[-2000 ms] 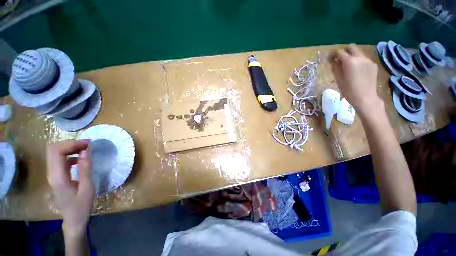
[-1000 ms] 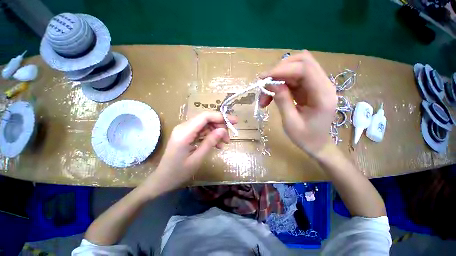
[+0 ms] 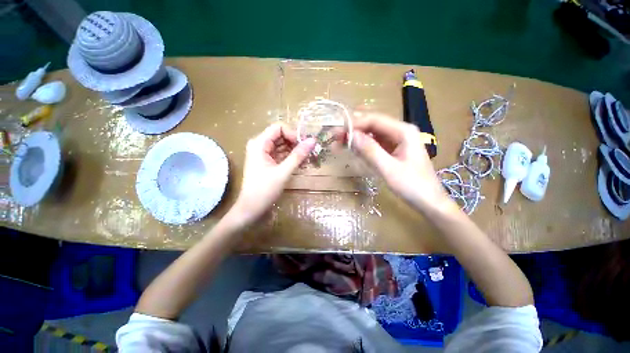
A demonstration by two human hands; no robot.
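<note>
A white cord (image 3: 325, 104) is bent into an upward arch between my two hands, above the stained cardboard board (image 3: 314, 183). My left hand (image 3: 273, 169) pinches one end between thumb and fingers. My right hand (image 3: 394, 155) holds the other end; its fingers are blurred. The hands partly hide the board and its dark stains. A pale ribbed hat (image 3: 182, 178) lies upside down left of my left hand, its hollow crown facing up.
Stacked hats (image 3: 114, 52) stand at the back left, another hat (image 3: 36, 168) at far left. A black-yellow knife (image 3: 417, 110), tangled cords (image 3: 481, 148) and glue bottles (image 3: 517, 165) lie right. More hats (image 3: 613, 155) sit at the right edge. A blue bin (image 3: 449, 303) is below.
My right hand reached toward the cords, then came back to the middle with a cord. My left hand left the upside-down hat and joined it. The cord is now bent into an arch.
</note>
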